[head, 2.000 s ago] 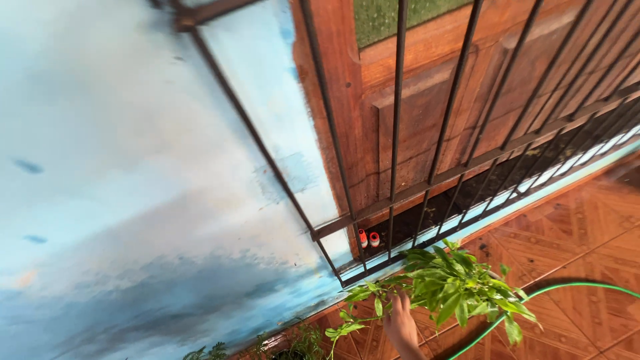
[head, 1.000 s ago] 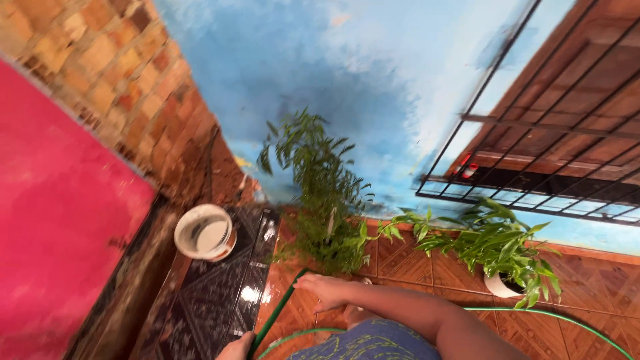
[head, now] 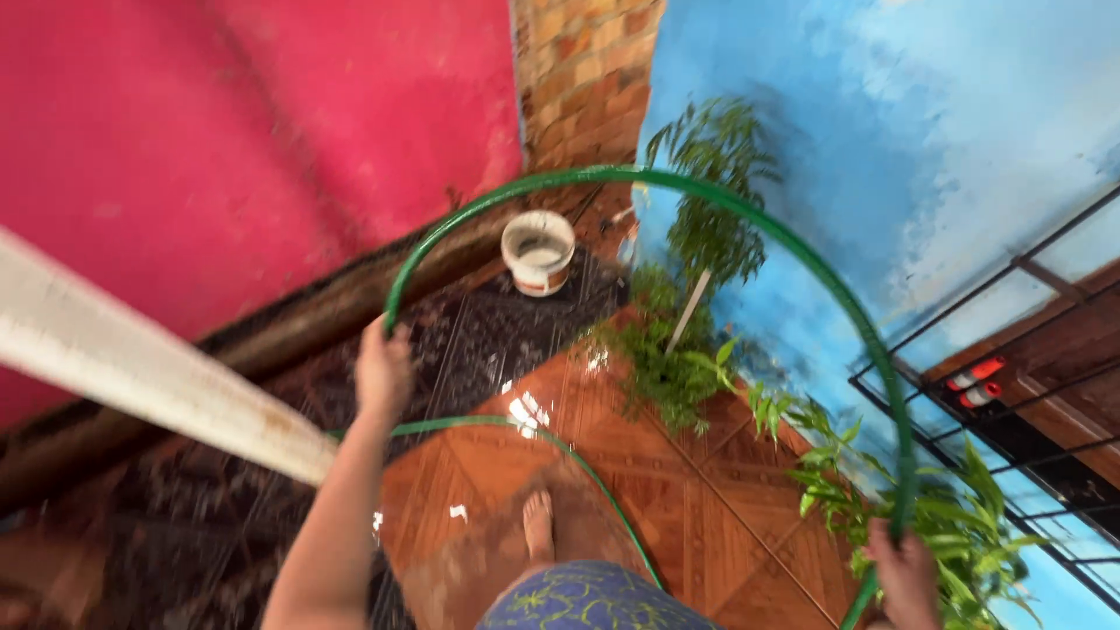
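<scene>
A green garden hose (head: 643, 175) arches high between my two hands. My left hand (head: 383, 372) is closed around one part of it, at the left end of the arch. On the right, my right hand (head: 901, 564) grips the hose lower down, beside a leafy green plant (head: 971, 499). Another stretch of green hose lies in a curve across the wet floor, around my bare foot (head: 538, 521).
A white bucket (head: 538, 254) stands on dark tiles near the corner. Ferny plants (head: 665, 350) grow against the blue wall (head: 822, 157). A white pole (head: 157, 367) slants across the left, and a barred grille (head: 971, 341) is at the right.
The hose has risen from low in front of me into a wide arch, and my hands have moved apart. The view has turned left since the earliest frame, where a hand touched leaves.
</scene>
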